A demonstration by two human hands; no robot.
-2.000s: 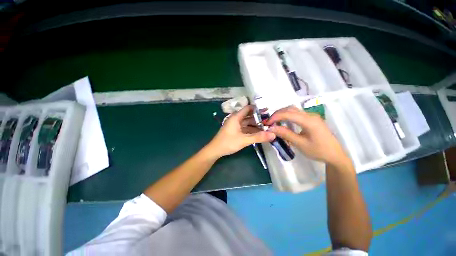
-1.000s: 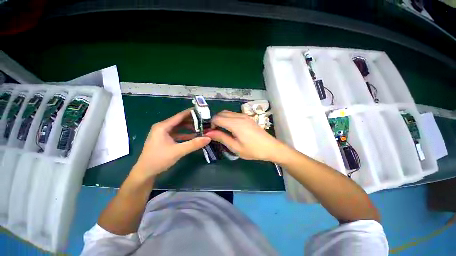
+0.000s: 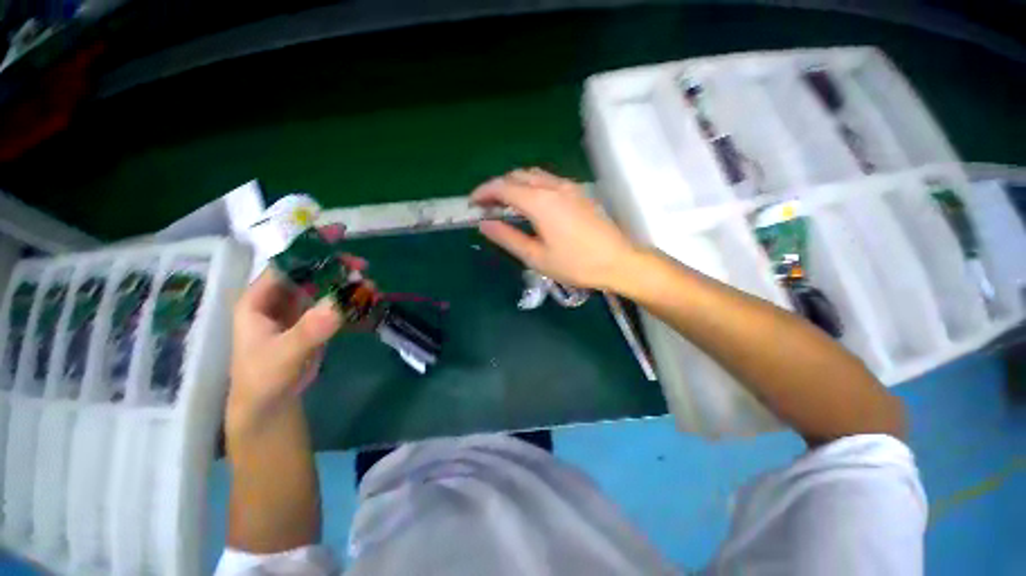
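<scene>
My left hand [image 3: 276,338] holds a green circuit board assembly [image 3: 317,268] at the left of the green mat. A white rounded part with a yellow spot is at its upper end, and a dark lower section [image 3: 411,330] with a white label hangs down to the right. A thin red wire sticks out beside it. My right hand [image 3: 551,225] is raised over the back of the mat with its fingers apart and nothing seen in it. Small white-grey parts [image 3: 551,290] lie on the mat just below my right hand, blurred.
A left foam tray [image 3: 208,338] holds several green boards. A right foam tray [image 3: 720,242] holds several boards and wired parts. A slim rod [image 3: 632,338] lies beside the right tray. Paper sheets [image 3: 1001,225] lie beyond it. A pale rail runs behind the mat.
My left hand has moved left with the assembly, which is now tilted with its green board showing. My right hand has let go of it and moved right and up.
</scene>
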